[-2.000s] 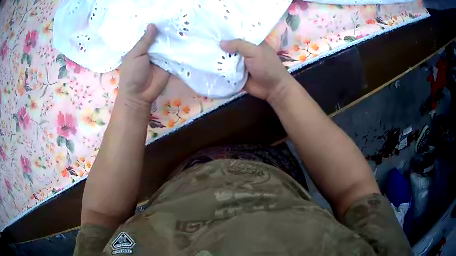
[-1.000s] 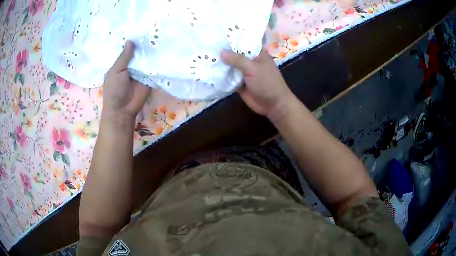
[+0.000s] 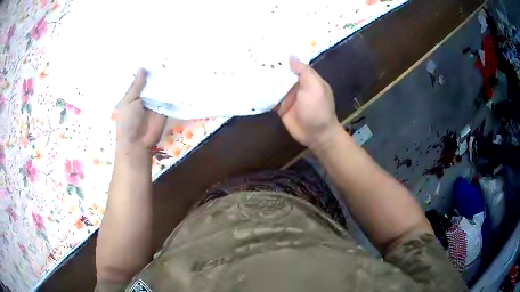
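Note:
The white eyelet fabric (image 3: 211,74) lies over the floral cloth and is mostly overexposed, with a few small holes showing. Its near curved edge is held up between my hands. My left hand (image 3: 137,117) grips the edge at the left, thumb on top and fingers underneath. My right hand (image 3: 308,102) grips it at the right, thumb on top and fingers partly hidden beneath. The edge hangs slightly past the floral cloth, over the brown table edge.
Floral cloth (image 3: 74,171) covers the table at the left, with a straight border along the brown table edge (image 3: 353,71). The dark floor (image 3: 399,125) at the right has scraps, a blue item (image 3: 468,195) and a red piece of cloth (image 3: 487,68).
The fabric looks brighter and its near edge is stretched flatter and wider. My right hand has moved slightly right and down, and my left hand has moved slightly down.

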